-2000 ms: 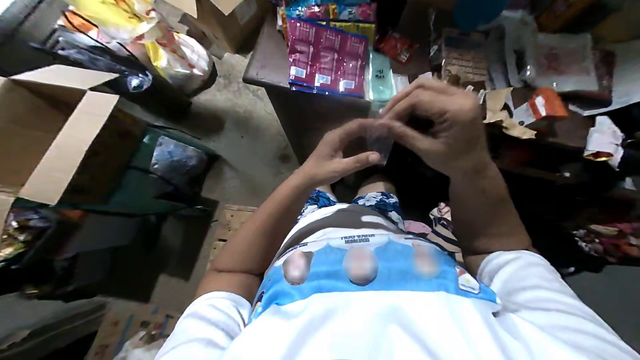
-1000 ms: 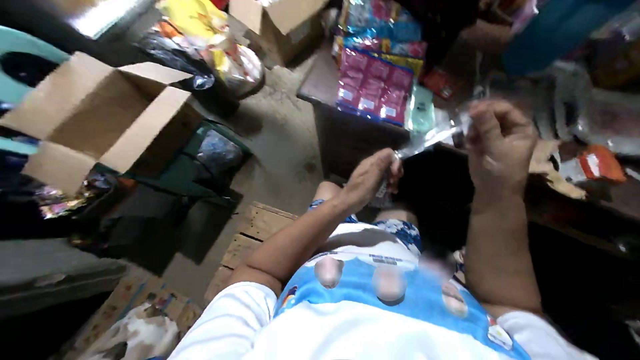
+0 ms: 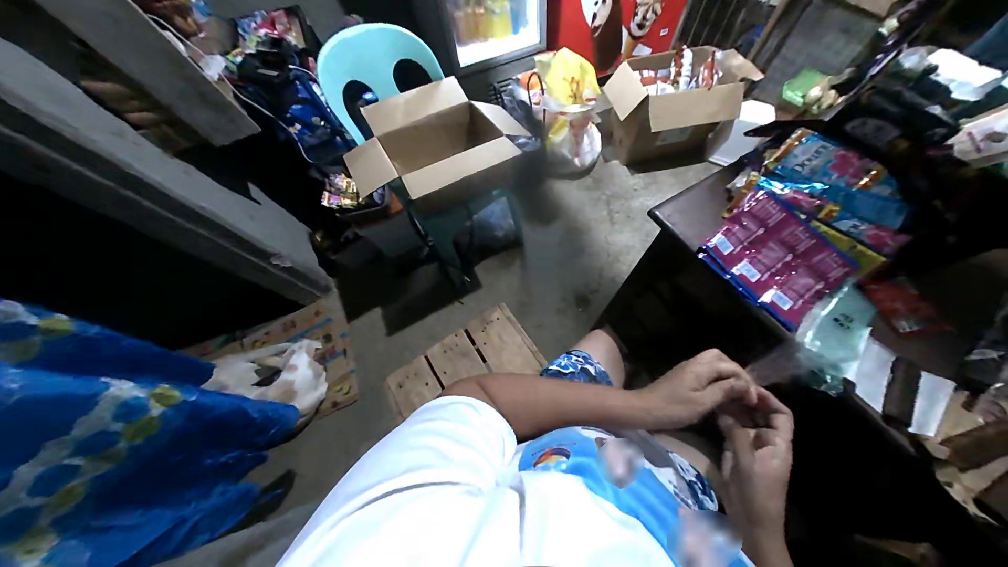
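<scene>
My left hand (image 3: 697,390) and my right hand (image 3: 760,437) meet above my lap, fingertips together at a thin clear plastic piece (image 3: 780,364), which reaches toward the table edge. Both hands seem to pinch it, though the fingers hide much of the grip. Just beyond lies a pale green plastic packet (image 3: 839,331) at the edge of the dark table (image 3: 689,206). Magenta sachet strips (image 3: 776,256) and a blue sachet pack (image 3: 835,169) are piled behind it, with a red packet (image 3: 906,305) to their right.
An open cardboard box (image 3: 465,169) rests on a green chair or stand at the left. Another box (image 3: 697,110) holds packets on the floor, beside a yellow and white plastic bag (image 3: 573,118). A wooden slatted stool (image 3: 465,354) stands near my left arm. Blue patterned cloth (image 3: 118,441) hangs at the left.
My hands were apart with the clear plastic stretched between them; they have come together. The view has turned strongly to the left.
</scene>
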